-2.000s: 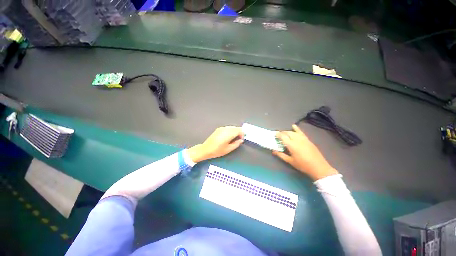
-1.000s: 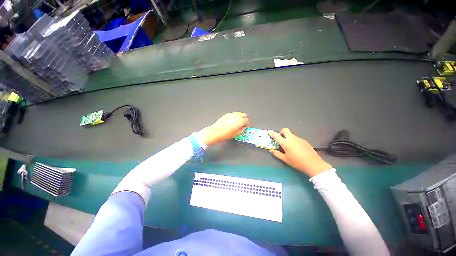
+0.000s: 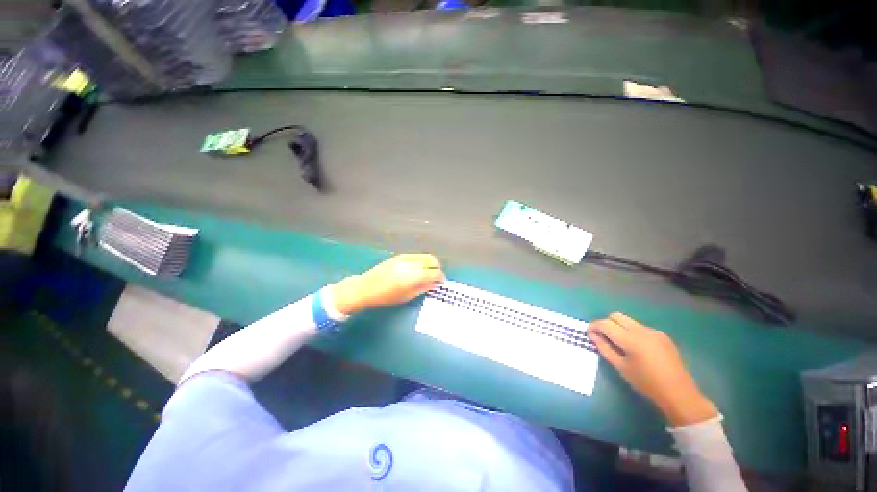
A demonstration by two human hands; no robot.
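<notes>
A white sheet with rows of small dark pads [image 3: 510, 341] lies on the green ledge in front of me. My left hand [image 3: 406, 279] is at its upper left corner, fingertips together. My right hand [image 3: 630, 351] is at its right edge, fingertips on the upper right corner. Whether either hand pinches a pad is too small to tell. A power supply board [image 3: 544, 233] lies whitish side up on the belt beyond the sheet, and its black cord [image 3: 731, 279] trails to the right.
Another board [image 3: 226, 142] with a black cord lies on the belt at left. A striped stack of sheets [image 3: 147, 240] sits on the ledge at left. A grey metal box with a red display [image 3: 842, 434] stands at lower right. Plastic trays [image 3: 144, 48] are piled at far left.
Both hands have let go of the board and moved down to the sheet's upper corners. The board now lies alone on the belt. The camera view has shifted.
</notes>
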